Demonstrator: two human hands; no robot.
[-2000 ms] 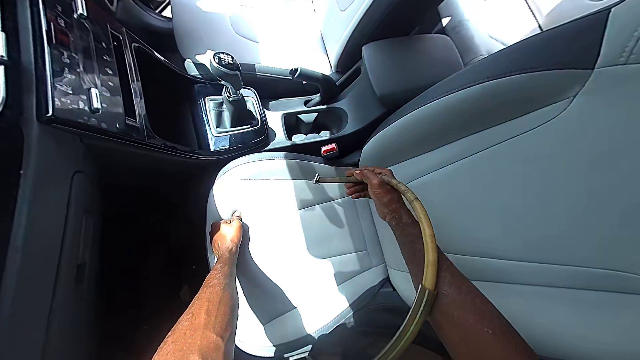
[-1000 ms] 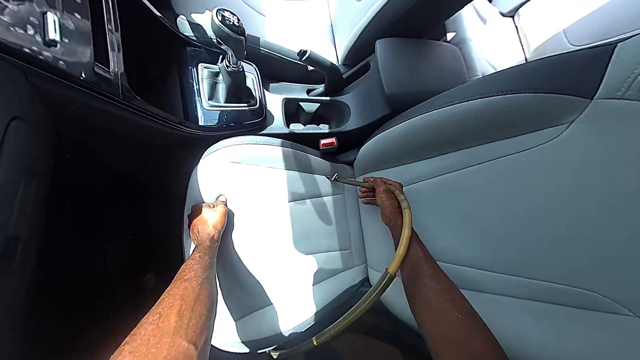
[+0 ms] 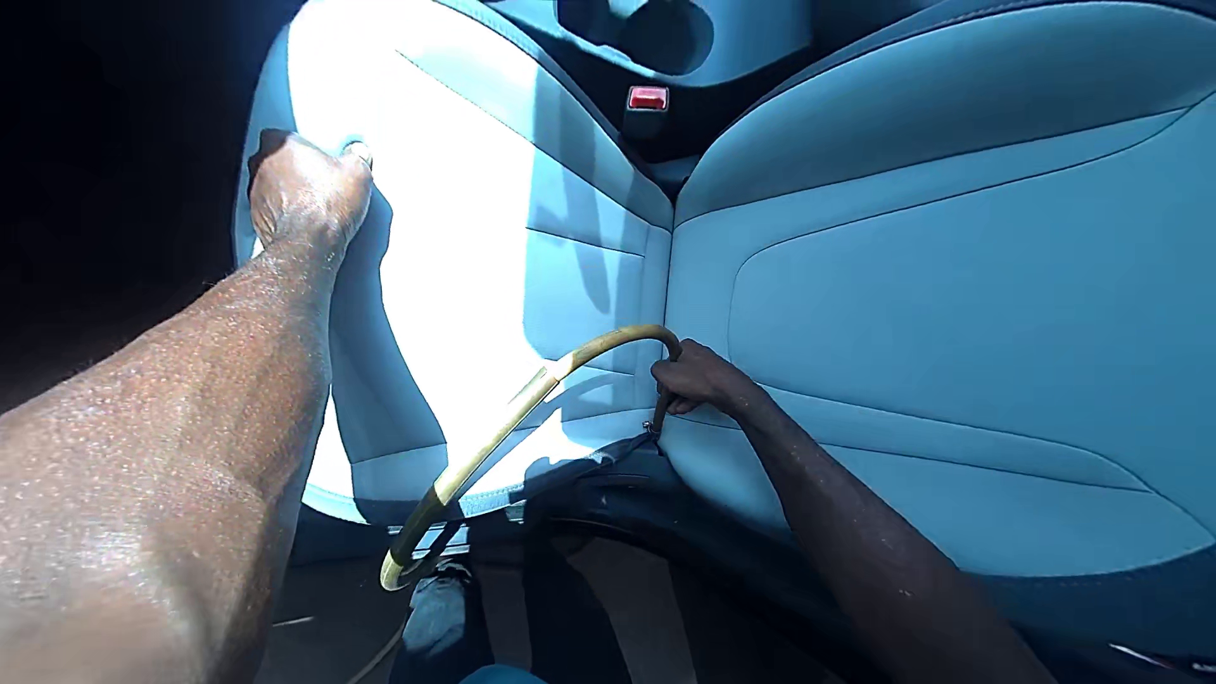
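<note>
My right hand is closed around a yellowish hose near its end. The hose's small metal tip points down at the seam where the light grey car seat cushion meets the backrest, at the outer side. From that hand the hose arcs left and down over the cushion's edge. My left hand presses on the front part of the cushion with its fingers curled; whether anything is under them cannot be told.
A red seat belt buckle stands between the seat and the centre console with its cup holder. Along the near side runs the dark door sill. Below it, a shoe and trouser leg are partly visible.
My right hand has moved with the hose from the inner part of the seat seam to its outer end near the sill. The view has shifted down, and the gear lever has left it.
</note>
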